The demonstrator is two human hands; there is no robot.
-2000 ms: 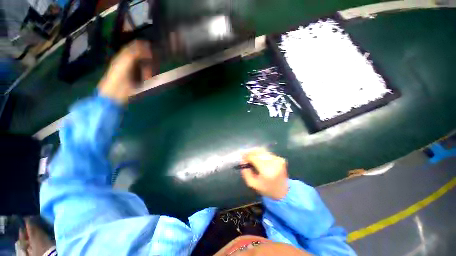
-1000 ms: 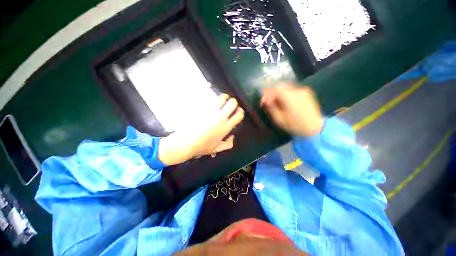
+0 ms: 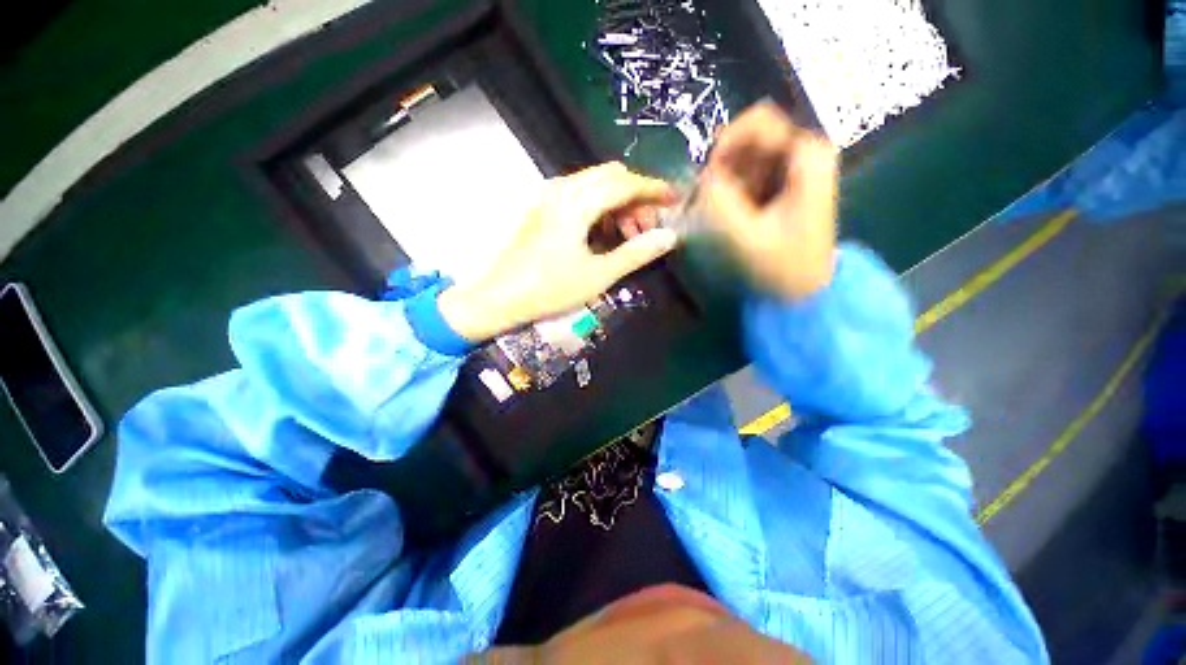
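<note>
An open tablet unit with a silver-white rectangle lies in a black carrier tray. Its circuit board, with a green patch and a gold-yellow spot, shows near me, below my left wrist. My left hand is above the unit, thumb and fingertips close together; whether a small part is between them cannot be told. My right hand is blurred, its fingers curled around what looks like thin tweezers, whose tip is at my left fingertips. My left hand hides part of the unit.
A pile of loose black-and-white strips lies beyond my hands. Right of it is a tray of small white pieces. A dark smartphone and a bagged part lie at left. A pale rail curves behind the tray.
My left hand has lifted off the white rectangle and moved right and away from me, uncovering the circuit board. My right hand has moved slightly up, and the two hands now meet.
</note>
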